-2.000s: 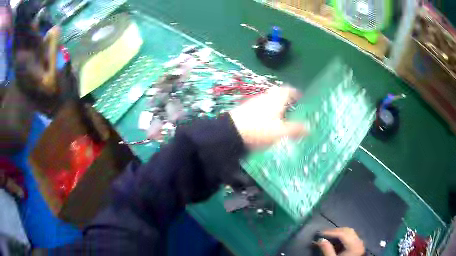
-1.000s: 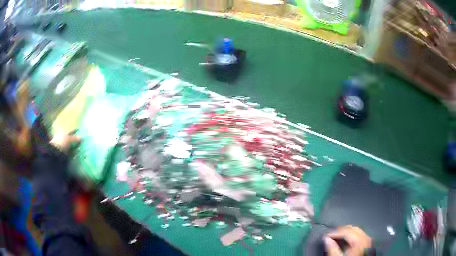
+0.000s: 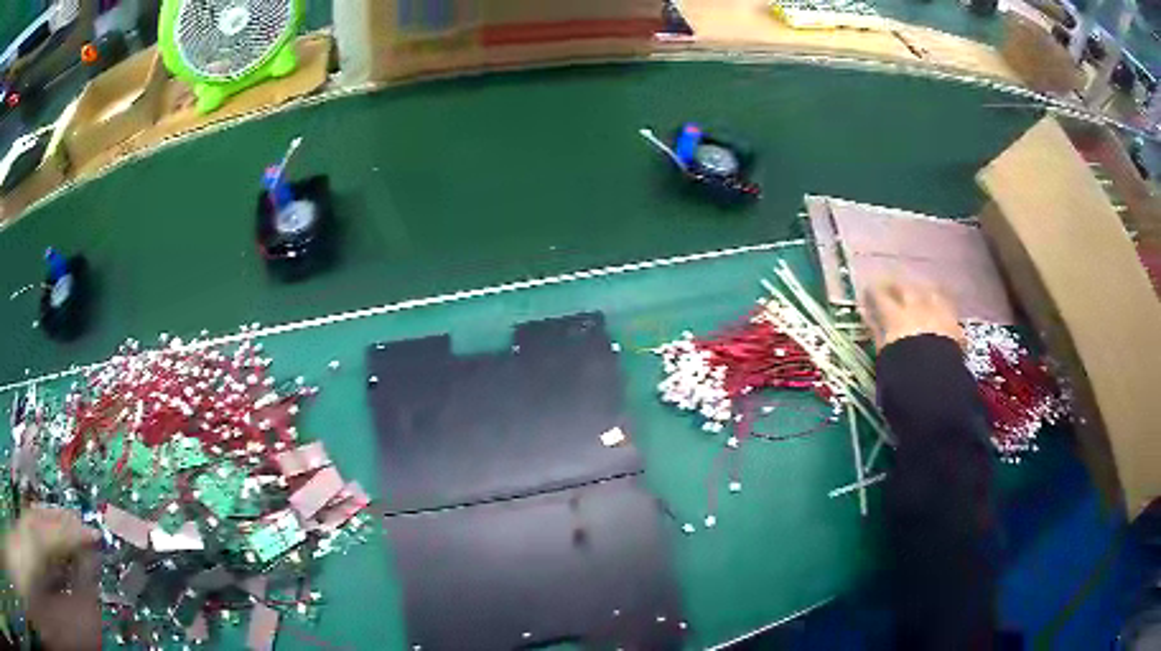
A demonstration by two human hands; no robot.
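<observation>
My right hand [image 3: 907,312] reaches over the right side of the bench and lies on the pinkish-grey face of the panel stack [image 3: 936,248]; its grip is unclear. My left hand [image 3: 51,560] is blurred at the lower left edge, over the heap of wired boards [image 3: 210,490]. Whether it holds anything cannot be made out. The black plates [image 3: 503,426] lie at centre with a small white plug [image 3: 612,436] on the upper one. A bundle of red wire leads [image 3: 758,360] lies right of the plates.
Pale edge rails [image 3: 821,337] lie beside the leads. A second bundle of leads [image 3: 1015,394] is right of my right sleeve. A cardboard divider [image 3: 1069,280] stands at the right. Beyond the white line, the green conveyor [image 3: 484,178] carries several black units with blue cylinders.
The view has turned right. Earlier my left hand moved a large green panel leftward; that panel is out of view now. My right hand has moved from the black plates to the panel stack.
</observation>
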